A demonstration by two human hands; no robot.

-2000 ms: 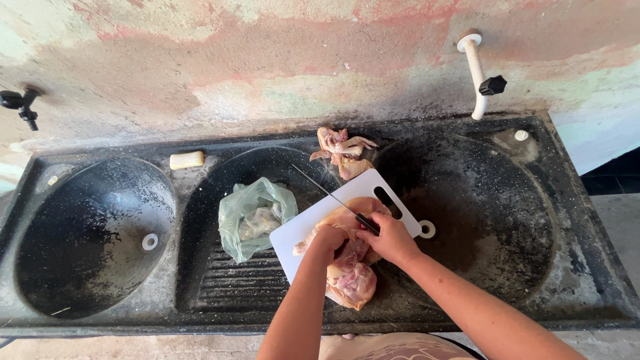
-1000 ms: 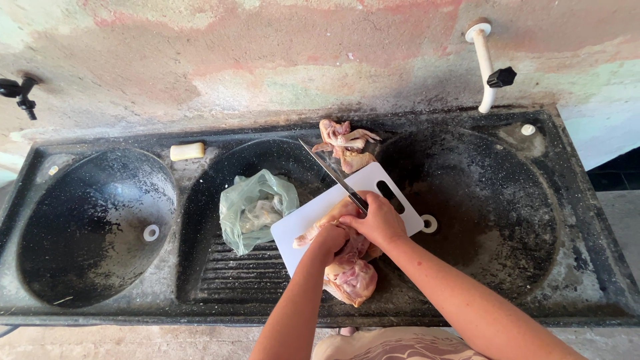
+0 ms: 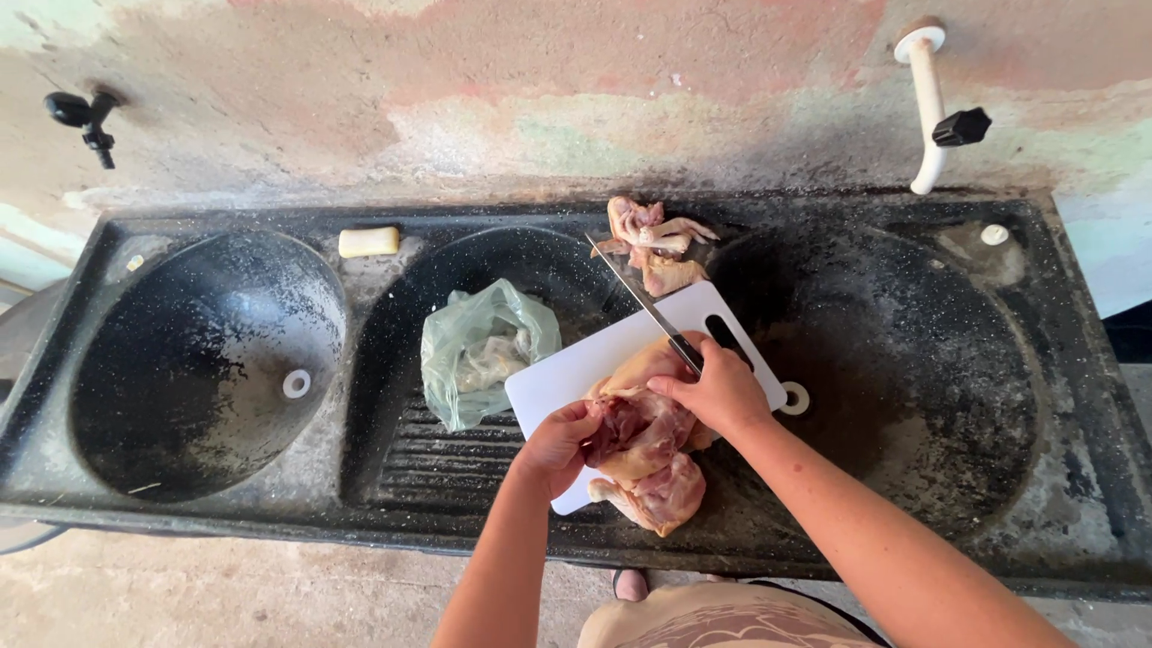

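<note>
A raw chicken carcass (image 3: 652, 441) lies opened out on a white cutting board (image 3: 558, 378), its lower end reaching past the board's edge. My left hand (image 3: 558, 445) pinches the flesh at the carcass's left side. In my right hand (image 3: 720, 387) is the black handle of a knife (image 3: 643, 301), the blade pointing up and left; the thumb of that hand touches the chicken. Beyond the board, raw chicken pieces (image 3: 652, 238), with a foot among them, rest on the sink's back ledge. A greenish plastic bag (image 3: 490, 351) with pale contents sits left of the board.
The black speckled sink unit has a left basin (image 3: 207, 360), a ribbed middle section (image 3: 441, 463) and a right basin (image 3: 900, 387). A bar of soap (image 3: 369, 241) lies on the back ledge. A black tap (image 3: 90, 121) and a white tap (image 3: 931, 117) project from the wall.
My left hand has moved to the carcass's left side, and the chicken is spread wider with more inner flesh showing. The knife stays in my right hand.
</note>
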